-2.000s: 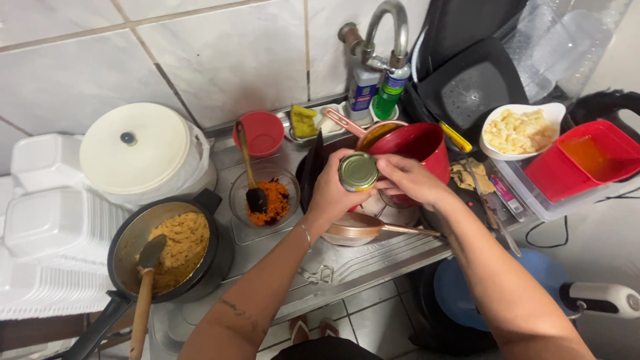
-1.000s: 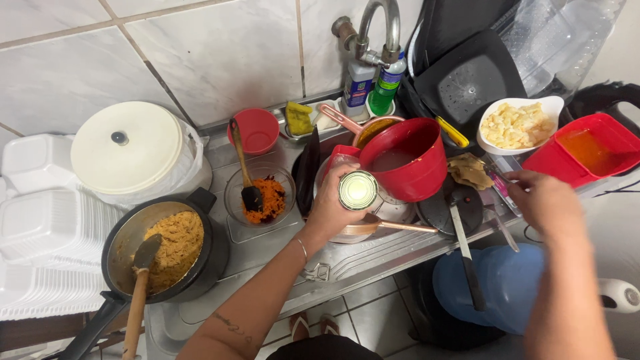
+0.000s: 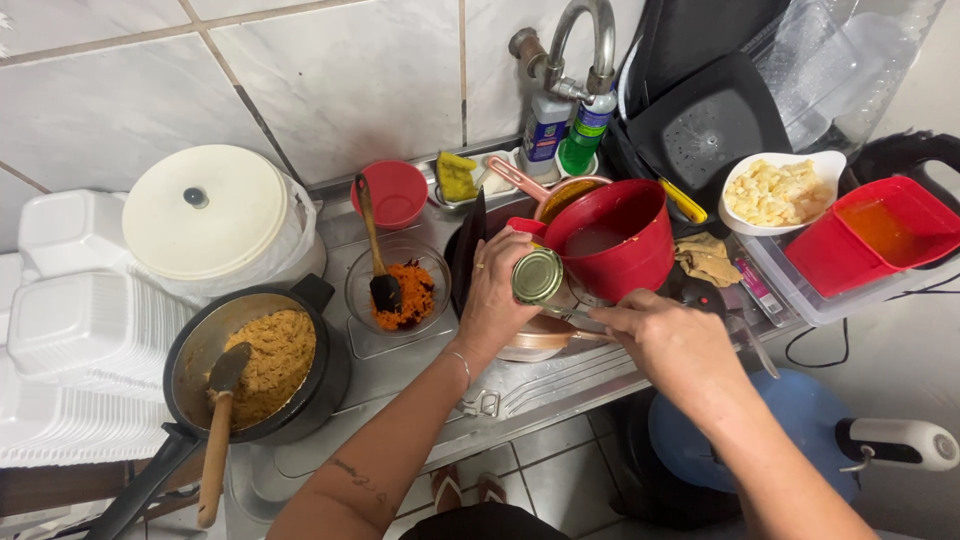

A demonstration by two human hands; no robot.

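Observation:
A small can [image 3: 537, 276] with a round metal lid is in my left hand [image 3: 495, 289], held tilted over the sink. My right hand [image 3: 664, 337] grips a metal utensil, probably a knife, whose blade [image 3: 564, 310] reaches the lower rim of the can. Just behind the can stands a red plastic pot [image 3: 619, 244] with cloudy liquid. A copper-coloured pan [image 3: 540, 337] lies below my hands, and another copper-coloured pan [image 3: 574, 196] rests behind the red pot. The utensil's handle is mostly hidden in my right fist.
Left are a pot of shredded food [image 3: 281, 352], a glass bowl of grated carrot [image 3: 409, 296], a white lidded pot [image 3: 206, 210] and foam containers [image 3: 82, 322]. Right are a white bowl of chopped food [image 3: 780, 191] and a red container [image 3: 862, 247]. The faucet [image 3: 589, 45] overhangs the sink.
My right hand left the can, reached right to the utensils beside the sink, and is now back at the can with a metal utensil. My left hand has kept hold of the can.

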